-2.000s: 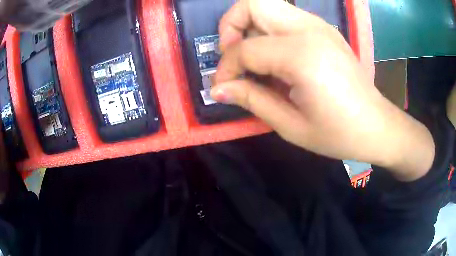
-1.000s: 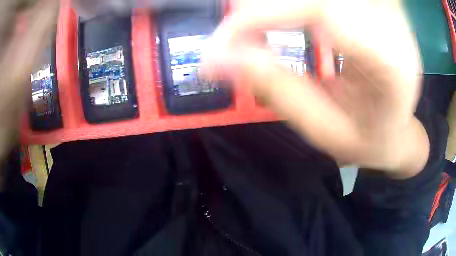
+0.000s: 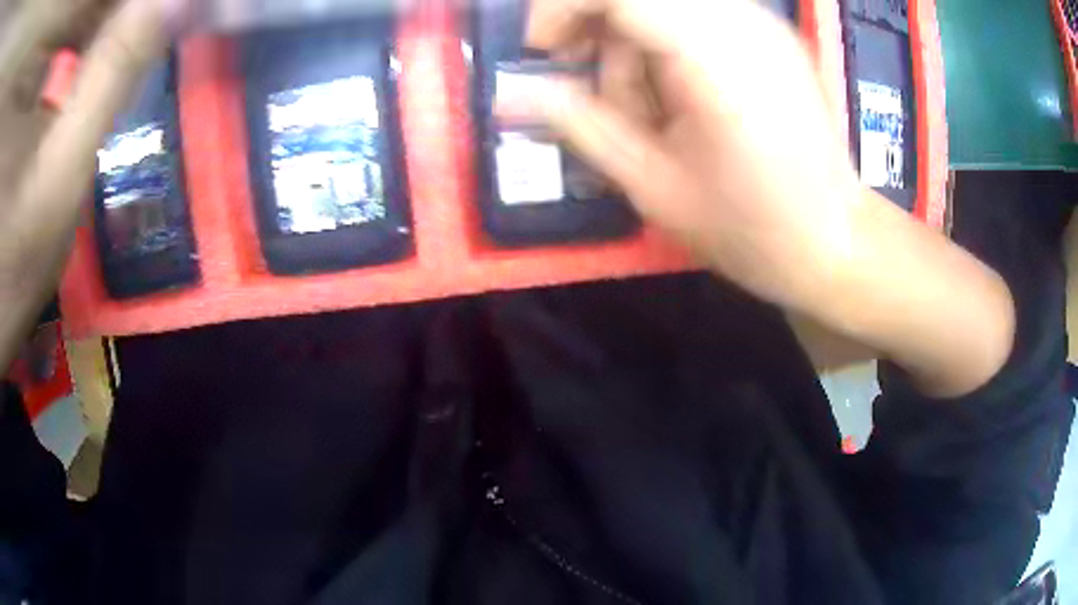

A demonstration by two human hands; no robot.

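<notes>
A red foam tray [image 3: 437,154] lies in front of me with black open phones in its pockets. My right hand [image 3: 697,130] is over the phone [image 3: 556,225] right of centre, thumb and fingertips close together above its board; whether a label is between them cannot be told. A white patch [image 3: 530,171] shows on that phone's lower part. My left hand [image 3: 71,154] is blurred at the upper left, partly cut off, beside a blurred greyish strip [image 3: 296,12] along the top edge; its grip is unclear. Another phone [image 3: 331,166] lies left of centre.
Another phone [image 3: 148,189] is at the tray's left, and one [image 3: 881,106] at its right end. The green bench top [image 3: 1005,83] is at the upper right. My dark clothing fills the area below the tray. A light wooden piece [image 3: 91,396] is at lower left.
The tray appears shifted right and slightly up in view since a second ago. My right hand has slowed over a phone; my left hand remains at the left edge.
</notes>
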